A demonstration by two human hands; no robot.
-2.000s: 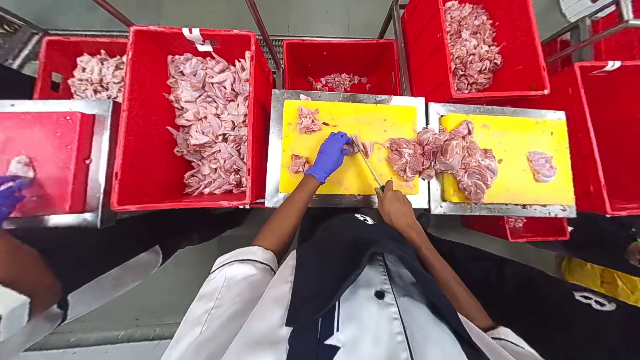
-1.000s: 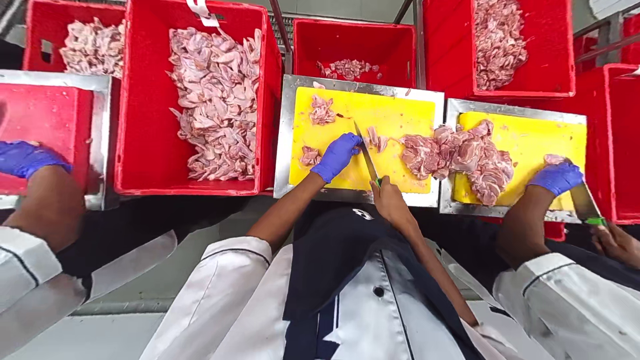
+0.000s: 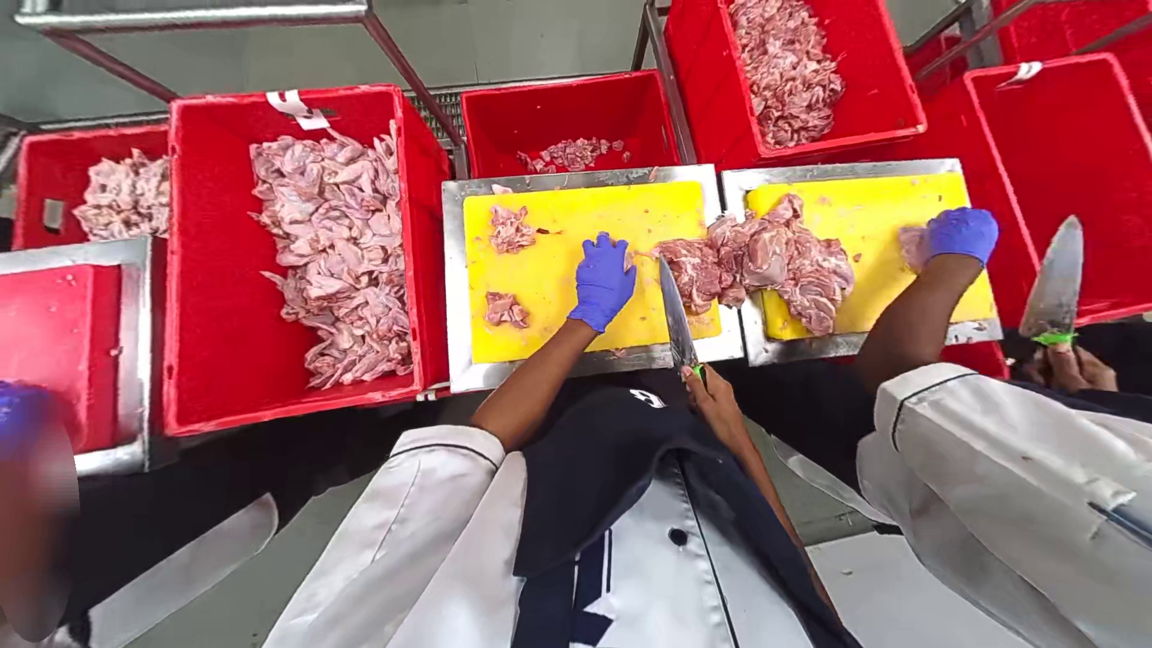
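My left hand (image 3: pixel 604 281), in a blue glove, rests on the yellow cutting board (image 3: pixel 558 337), its fingers spread a little; a bit of meat shows by its fingertips, and whether it grips any is unclear. My bare right hand (image 3: pixel 713 396) holds a kitchen knife (image 3: pixel 677 315) by its green-marked handle, blade pointing away from me beside the pile of raw meat (image 3: pixel 691 270). That pile spans onto the neighbouring board. Two smaller meat pieces lie on the board's left side, one at the upper left (image 3: pixel 511 229) and one at the lower left (image 3: pixel 506 310).
A red crate of raw chicken pieces (image 3: pixel 193 270) stands at the left. Another red crate (image 3: pixel 569 94) with small meat bits is behind my board. At the right, a co-worker's gloved hand (image 3: pixel 961 236) touches meat; their other hand holds a knife (image 3: pixel 1057 279). Another co-worker's blurred hand is far left.
My left hand has come away from the blade and my knife has shifted right, next to the meat pile. The right co-worker's knife has swung up off the board's edge.
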